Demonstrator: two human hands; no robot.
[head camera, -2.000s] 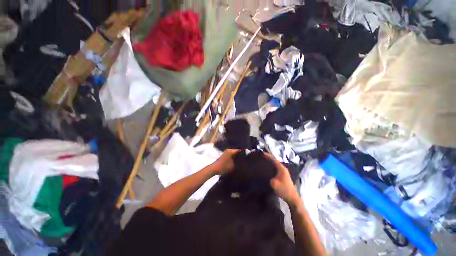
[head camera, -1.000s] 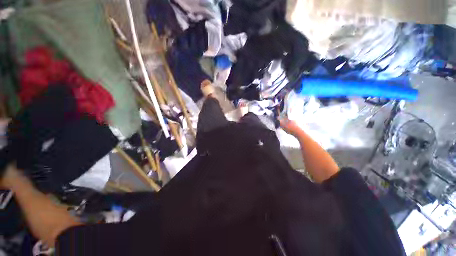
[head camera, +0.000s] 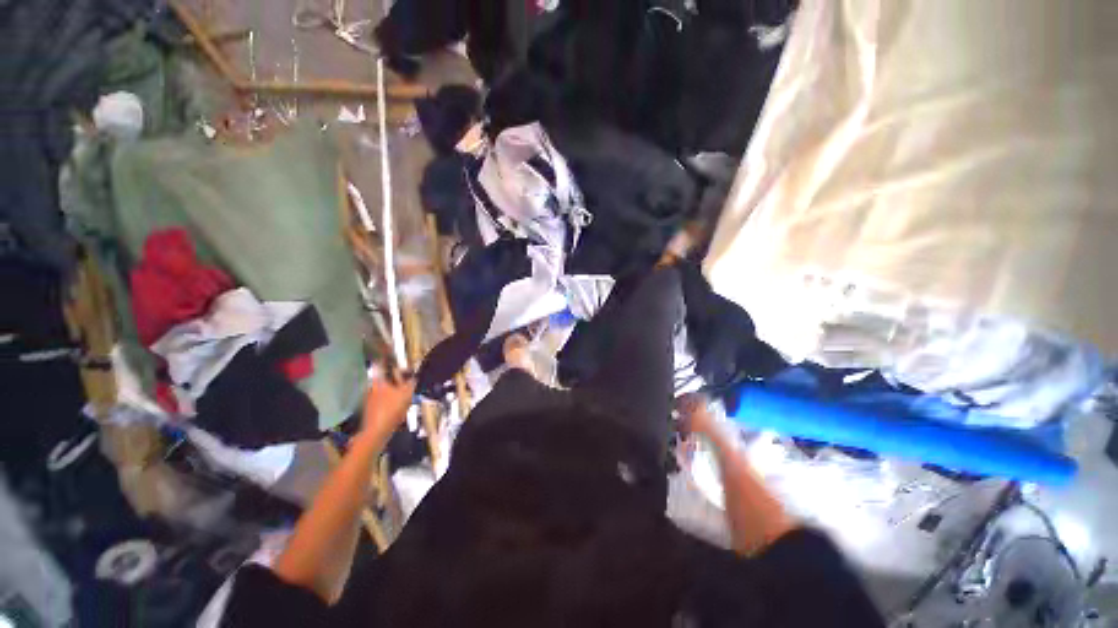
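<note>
My left hand is at centre left, by the lower end of a white rod. The corner of a dark cloth piece touches its fingertips; whether they grip it is unclear. A crumpled white cloth piece lies above, with a pale strip beside the dark cloth. My right hand is low beside my leg, near the blue tube's left end; its fingers are blurred and I cannot tell if it holds anything. Black and white cloth lies on the green cloth at left.
My feet are among scraps, one forward. A red cloth lies on the green cloth. The white rod and wooden sticks lie on the floor. A cream sheet fills the upper right, with the blue tube below. Black fabric heaps lie ahead.
My left hand has moved from the far left edge to beside the white rod. Black and white cloth now lies over the red and green cloths. One foot is further forward; the view has shifted.
</note>
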